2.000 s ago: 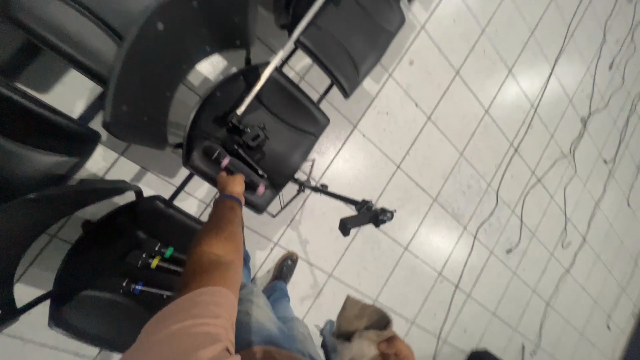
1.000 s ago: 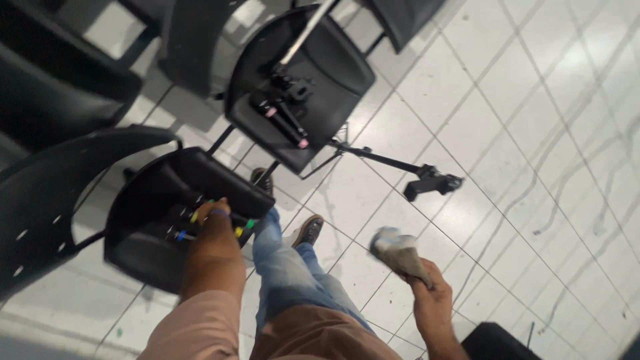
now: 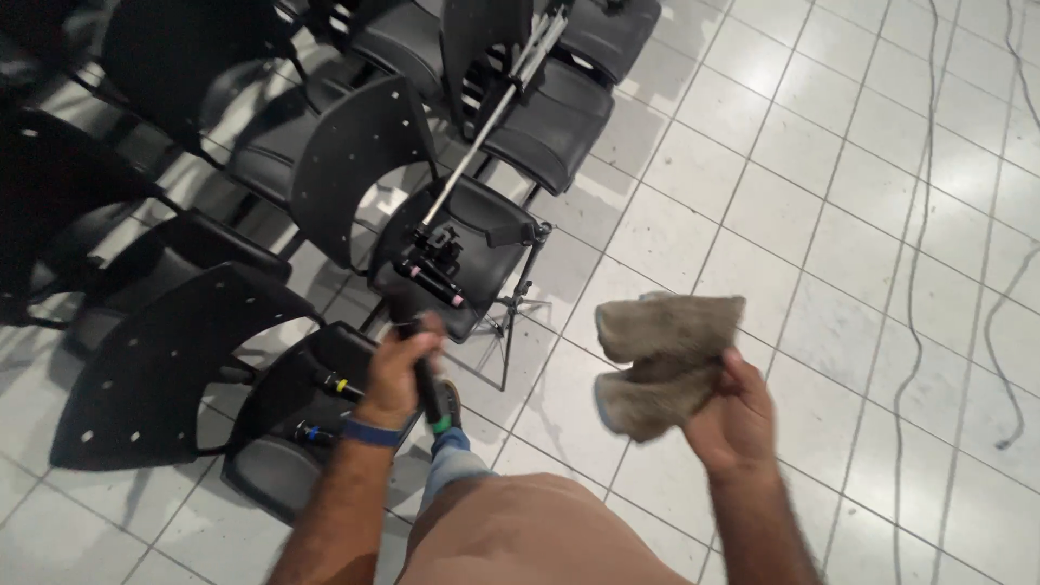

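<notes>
My left hand [image 3: 400, 370] is closed around a black handheld microphone [image 3: 424, 382] with a green band at its lower end; its upper end is blurred. Out to the right, my right hand [image 3: 735, 406] grips a folded, grey-brown cloth [image 3: 670, 353] by its edge. Two more microphones, one with a yellow band [image 3: 337, 384] and one with a blue band [image 3: 313, 435], lie on the black chair seat beside my left forearm. A microphone with pink bands [image 3: 435, 283] rests on the chair seat further ahead, against a black clamp-like device [image 3: 441, 244].
Rows of black chairs [image 3: 357, 171] fill the left side. A long metal pole [image 3: 479, 150] leans across two seats. Beside the front chair a thin black stand [image 3: 512, 325] stands on the tiled floor [image 3: 650, 203]. Cables [image 3: 916, 244] run along the floor at right.
My left hand has lifted the green-banded microphone from the near chair, where it lay among others. My right hand has brought the cloth up, and the cloth is now spread wider.
</notes>
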